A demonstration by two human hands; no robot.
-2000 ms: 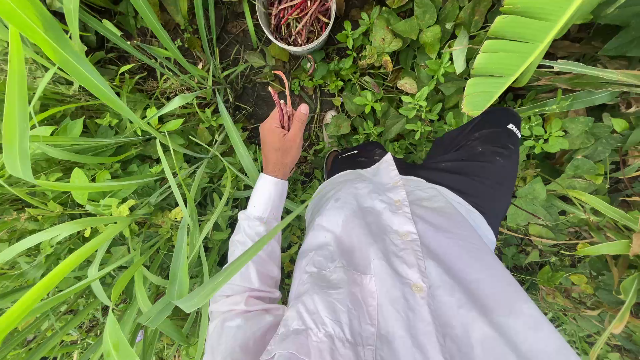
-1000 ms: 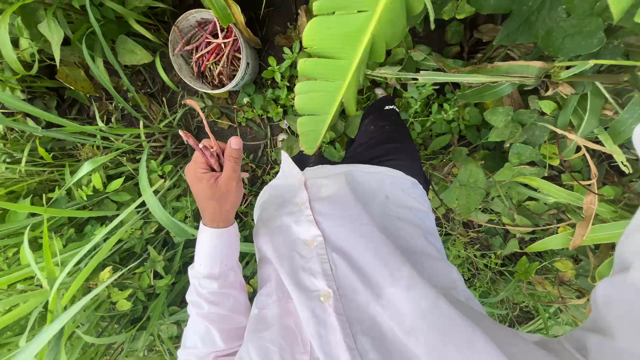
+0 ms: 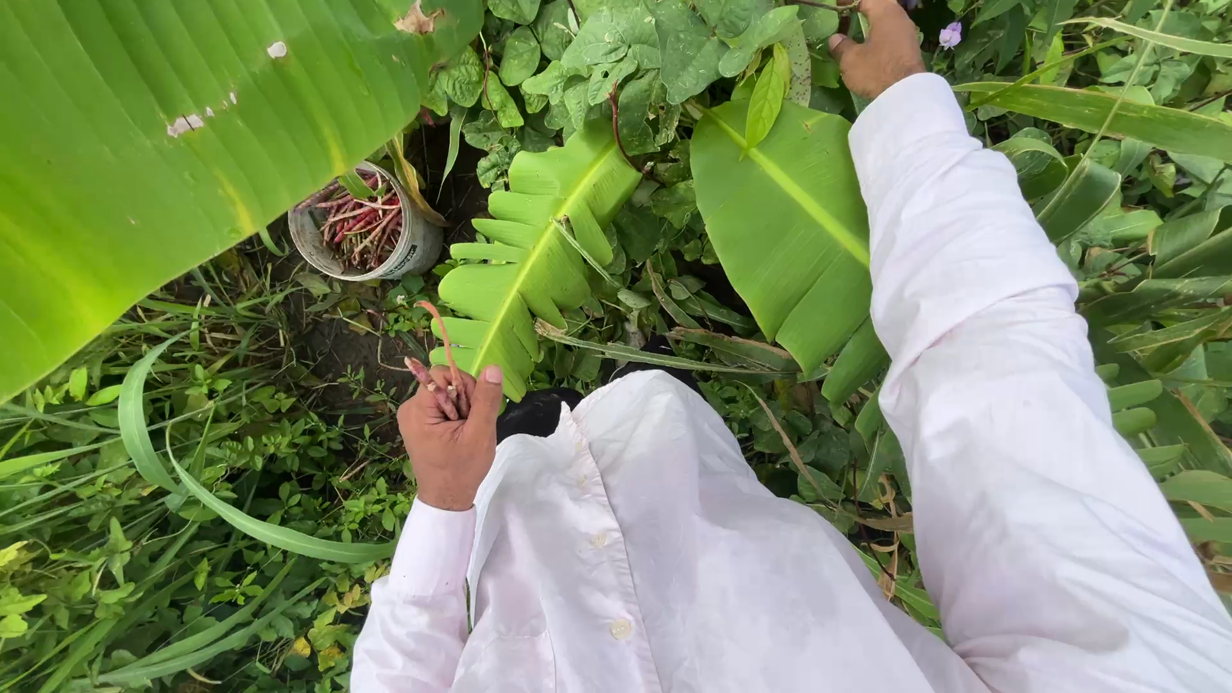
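Note:
My left hand [image 3: 450, 438], low at centre left, is closed around several reddish bean pods [image 3: 445, 390], one of them long and curved upward. A white plastic bucket [image 3: 416, 245] holding many red and pinkish pods [image 3: 364, 226] stands on the ground above and left of that hand. At the top right my right hand [image 3: 878, 50] reaches into the leafy vines, its fingers at a thin dark stem or pod [image 3: 826, 6]. The fingertips are partly cut off by the frame's top edge, so its grip is unclear.
A large banana leaf [image 3: 183, 144] hangs over the upper left, partly in front of the bucket. Two smaller banana leaves [image 3: 544, 260] [image 3: 784, 226] spread between my arms. Bean vines [image 3: 664, 48] fill the top middle, and long grass [image 3: 144, 423] grows at the left.
My right hand and arm have come into view at the upper right, among the vines. My left hand still holds the pods. The view has shifted toward the right.

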